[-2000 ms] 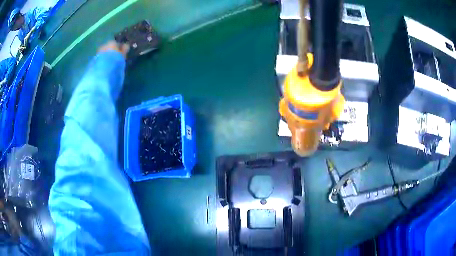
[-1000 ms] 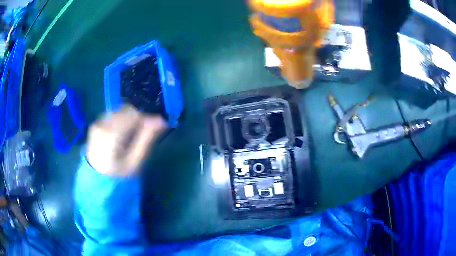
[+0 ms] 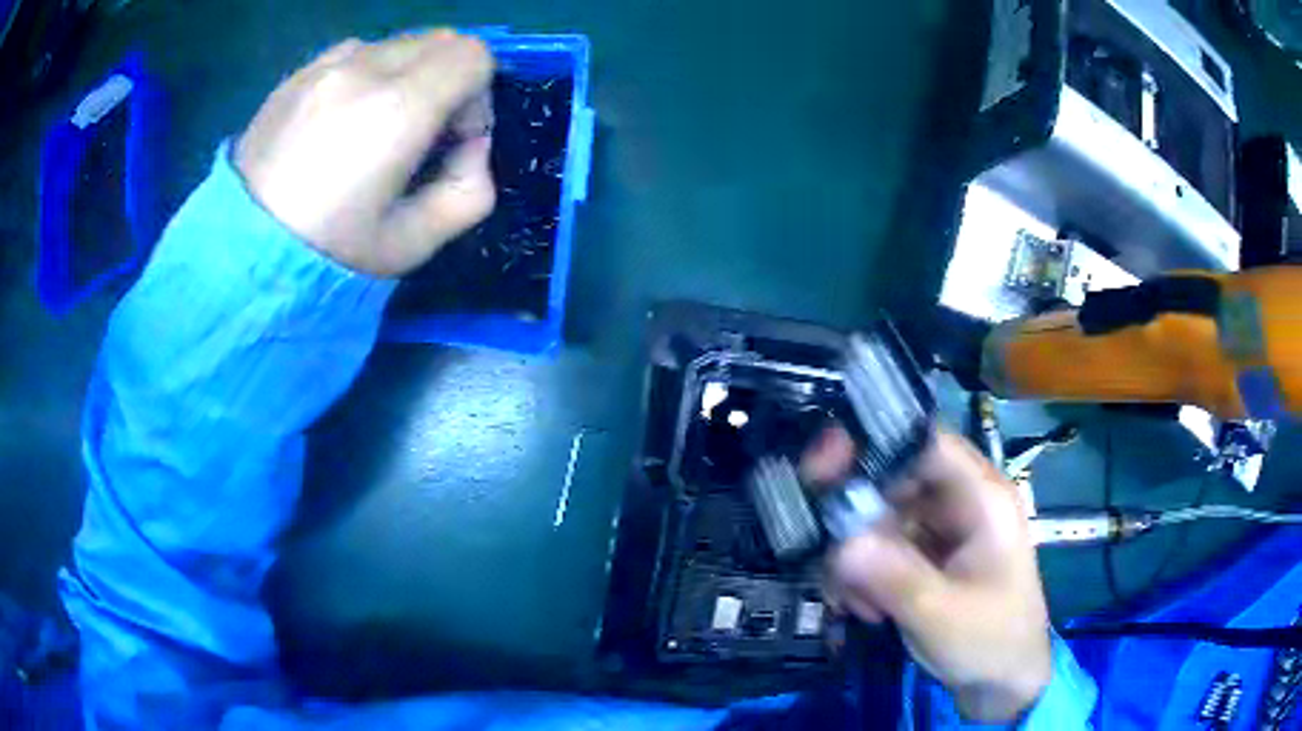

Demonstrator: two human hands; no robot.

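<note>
The black housing (image 3: 750,614) lies in the dark assembly fixture (image 3: 628,571), with two small pale squares in its lower section. My right hand (image 3: 950,571) is over the fixture's right side and holds a blurred black part with ribbed grey areas (image 3: 888,386), which hides part of the housing. My left hand (image 3: 379,150) is over the blue parts bin (image 3: 574,186), fingers curled with the fingertips close together. Whether it holds a small part cannot be told. Dark small parts with bright glints (image 3: 528,214) lie in the bin.
The orange screwdriver (image 3: 1142,343) hangs at the right. The air blow gun (image 3: 1071,528) lies partly hidden below it. White-and-black boxes (image 3: 1142,143) stand at the upper right. A smaller blue bin (image 3: 57,214) is at far left. Blue trays (image 3: 1185,686) are at lower right.
My left hand has moved up over the parts bin. My right hand has come into view with the ribbed black part. The view has shifted, and the screwdriver now shows farther right.
</note>
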